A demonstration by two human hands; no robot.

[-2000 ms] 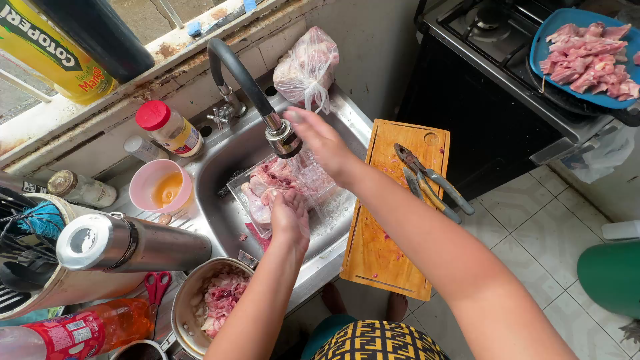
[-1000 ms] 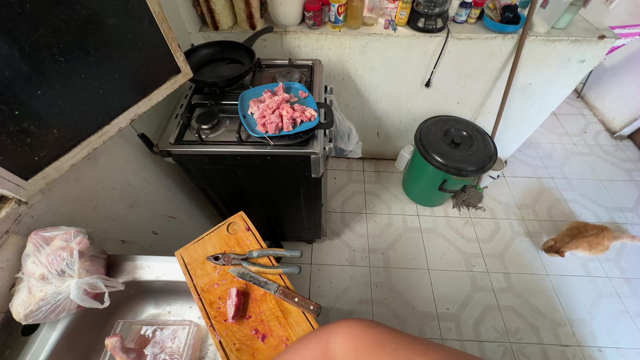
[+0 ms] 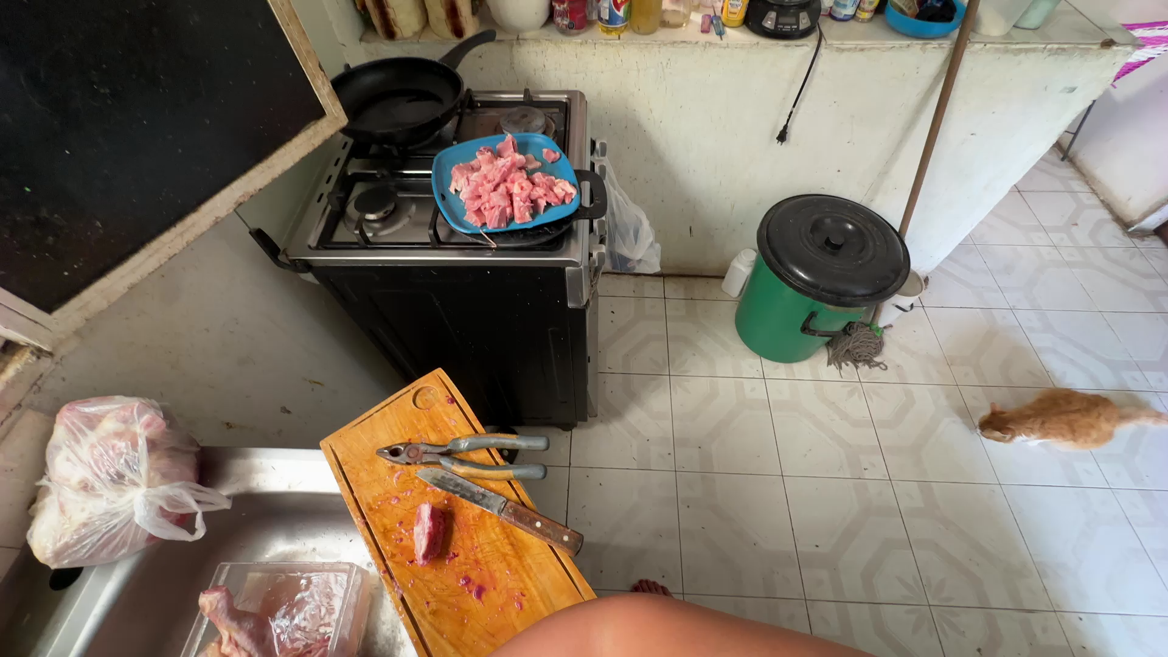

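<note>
Neither of my hands shows; only part of a bare arm or shoulder crosses the bottom edge. A wooden cutting board (image 3: pixel 497 570) lies across the sink's edge, holding combination pliers (image 3: pixel 461 454), a wood-handled knife (image 3: pixel 502 511) and a piece of raw red meat (image 3: pixel 429 534). In the steel sink (image 3: pixel 265 511), at the lower left, sits a clear plastic container (image 3: pixel 342 593) with raw chicken pieces (image 3: pixel 239 625). Beside it, a knotted clear plastic bag (image 3: pixel 109 484) is full of raw meat. A blue plate (image 3: pixel 444 196) of cut raw meat (image 3: pixel 506 187) rests on the stove.
The gas stove (image 3: pixel 456 338) stands beyond the board, with a black frying pan (image 3: pixel 397 96) on it. A green bin (image 3: pixel 776 315) with a black lid and a mop (image 3: pixel 856 347) are by the wall. An orange cat (image 3: pixel 1058 418) is on the tiled floor at the right.
The view has swung right from the sink, and both hands have left it since two seconds ago. The knife and red meat piece show on the board. The cat's head has lifted slightly.
</note>
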